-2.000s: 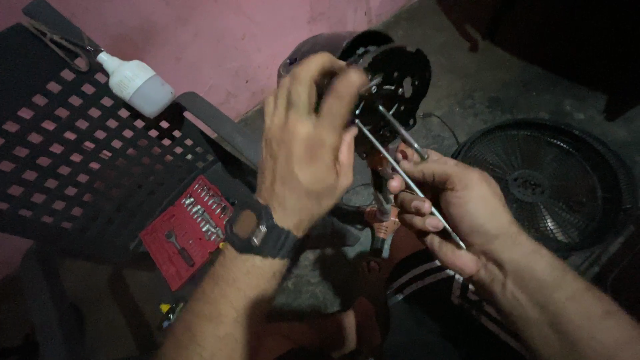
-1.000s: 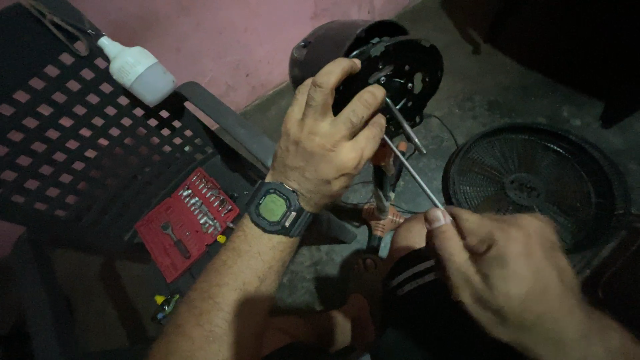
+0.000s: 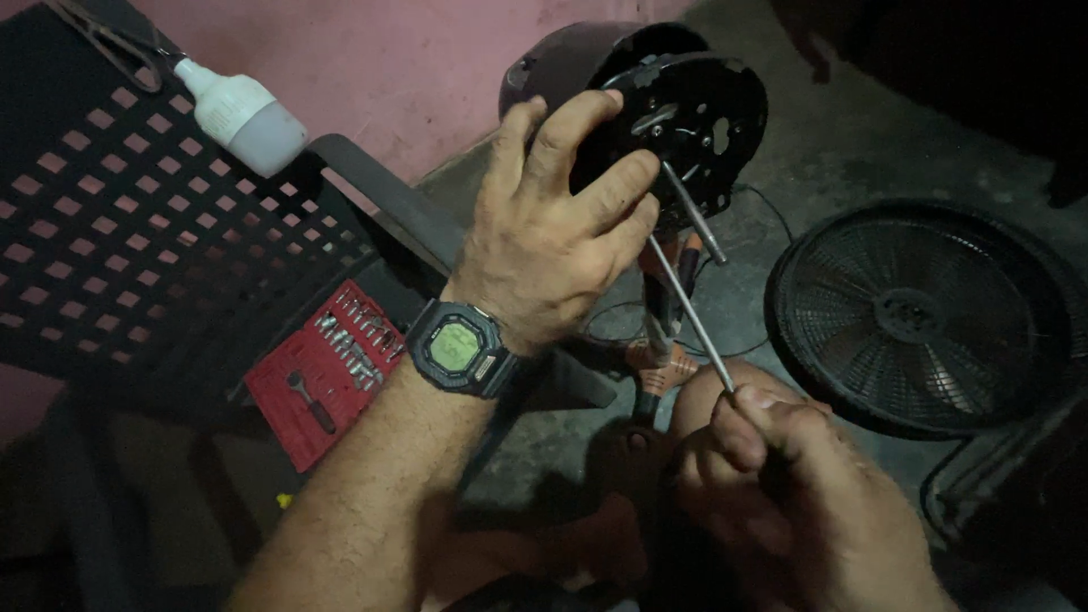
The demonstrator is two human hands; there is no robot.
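Observation:
A fan's black motor plate (image 3: 738, 110), with holes and screws, stands tilted at upper centre, its metal motor shaft (image 3: 695, 214) jutting toward me. Behind it is the dark rounded motor housing (image 3: 557, 68). My left hand (image 3: 565, 212), wearing a digital watch (image 3: 459, 347), lies with spread fingers over the plate's left side; the fingertips touch it near the shaft's base. In my right hand (image 3: 790, 459) is a thin metal rod (image 3: 693, 310), probably a screwdriver shank. Its far end passes behind my left fingers, so the tip is hidden.
A black plastic chair (image 3: 382, 204) at left holds a red socket set case (image 3: 285, 425). A white light bulb (image 3: 246, 119) hangs by its backrest. The fan's round grille (image 3: 901, 374) lies on the floor at right. An orange and black stand (image 3: 663, 370) and a thin cable (image 3: 769, 208) are below the plate.
My right hand has moved down from near the shaft and now grips the rod farther back. My left hand, blurred over the plate two seconds ago, rests against its left side.

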